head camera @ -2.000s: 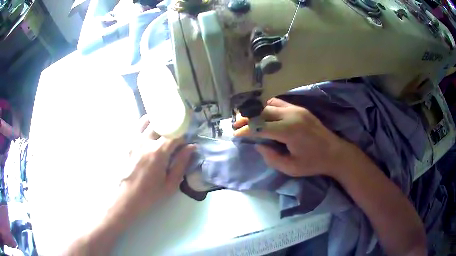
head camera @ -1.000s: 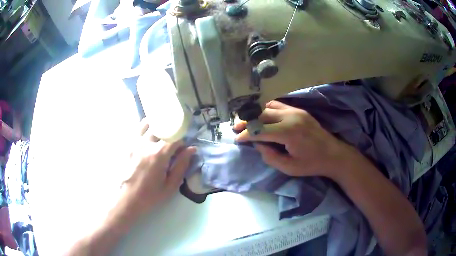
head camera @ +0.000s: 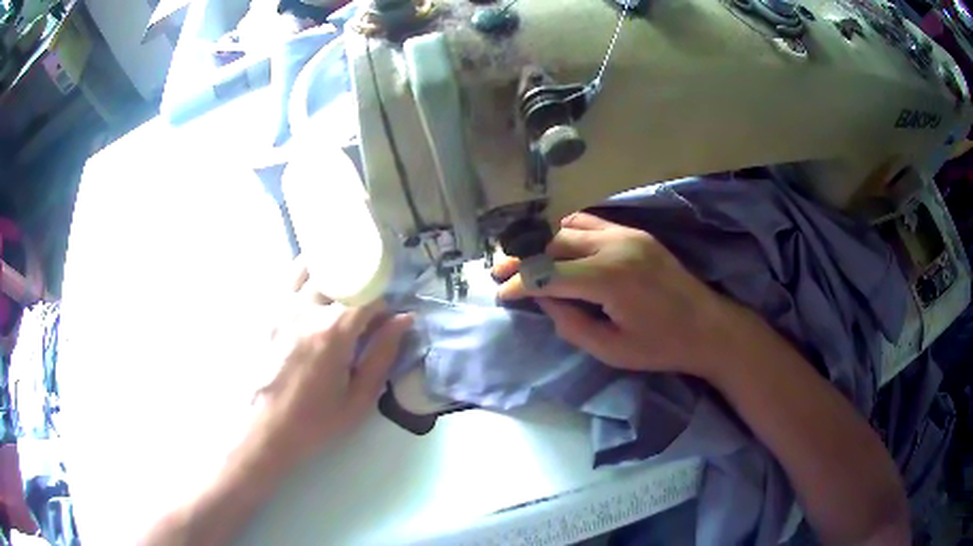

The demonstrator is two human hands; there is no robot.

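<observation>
The blue-grey garment (head camera: 501, 357) lies under the head of the cream sewing machine (head camera: 683, 117), bunched to the right and hanging over the table's front edge. The presser foot (head camera: 457, 283) stands at the cloth's far edge. My left hand (head camera: 336, 357) holds the cloth's left end, thumb and fingers pinching it left of the foot; its fingertips are partly hidden by the pale rounded piece (head camera: 336, 240). My right hand (head camera: 629, 293) grips the cloth just right of the foot, fingertips close to it and partly behind a dark knob.
The white table (head camera: 160, 320) is glaringly lit at left. Pale cloth (head camera: 240, 91) lies behind the machine head. A dark-rimmed opening (head camera: 411, 411) shows in front of the cloth. A measuring scale (head camera: 597, 512) runs along the front edge. More cloth heaps show at far left.
The view has shifted slightly, so the machine head sits a little further left. Both hands keep nearly the same place and hold on the cloth.
</observation>
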